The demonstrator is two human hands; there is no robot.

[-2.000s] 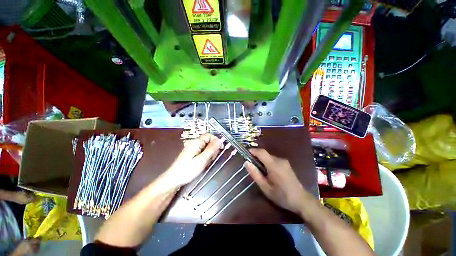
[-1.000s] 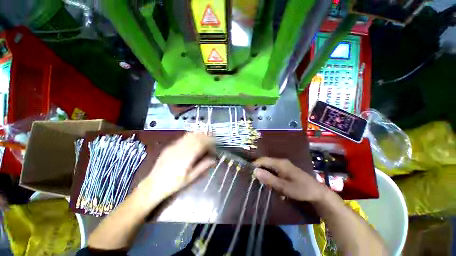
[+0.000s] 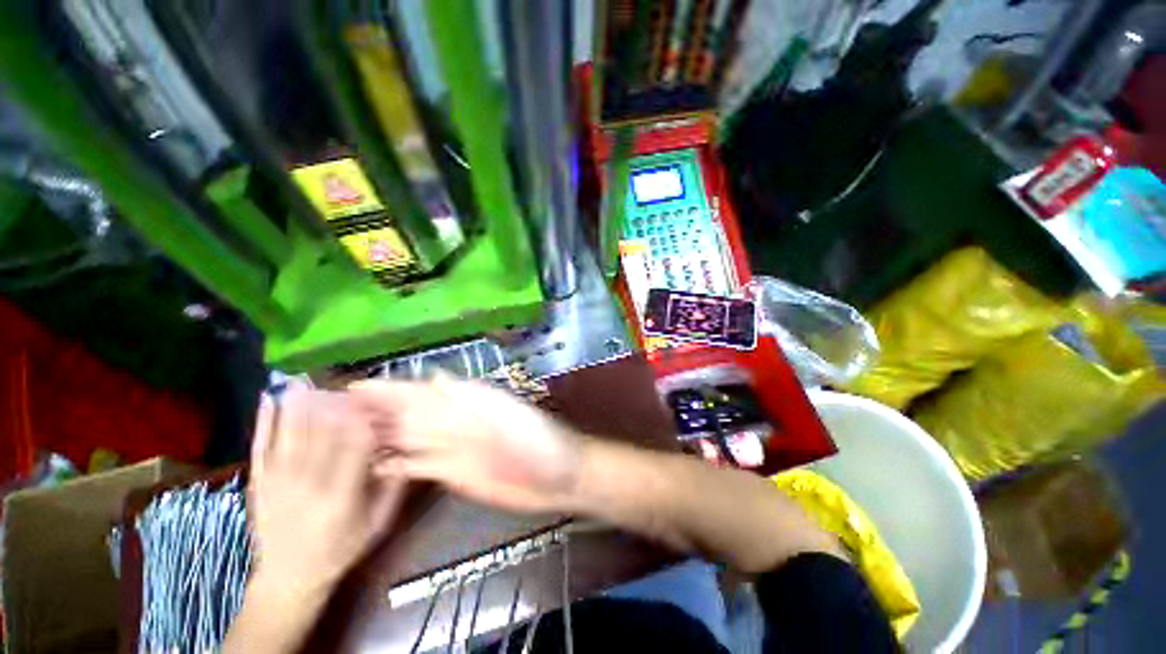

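Note:
A narrow silver bar [image 3: 480, 563] lies at the front edge of the brown board, with several thin grey cables [image 3: 518, 598] hanging from it toward me. My left hand [image 3: 313, 479] is blurred, raised at the left front of the press. My right hand [image 3: 480, 445] is also blurred and reaches across to the left, its fingers overlapping my left hand. Whether either hand holds something is hidden by blur. More cables [image 3: 460, 362] lie at the press plate, partly covered by my right hand. A loose cable bundle [image 3: 192, 562] lies at the left.
The green press block [image 3: 409, 317] stands behind my hands. On the right are a red controller with keypad [image 3: 678, 243], a smartphone [image 3: 701, 318], a red tray [image 3: 793, 428], a white bin [image 3: 940, 511] and yellow sacks [image 3: 972, 345]. An open cardboard box [image 3: 58, 549] is at the left.
The view has turned to the right. The bar with cables has left my hands and lies on the board. Both hands have moved left and come together near the press.

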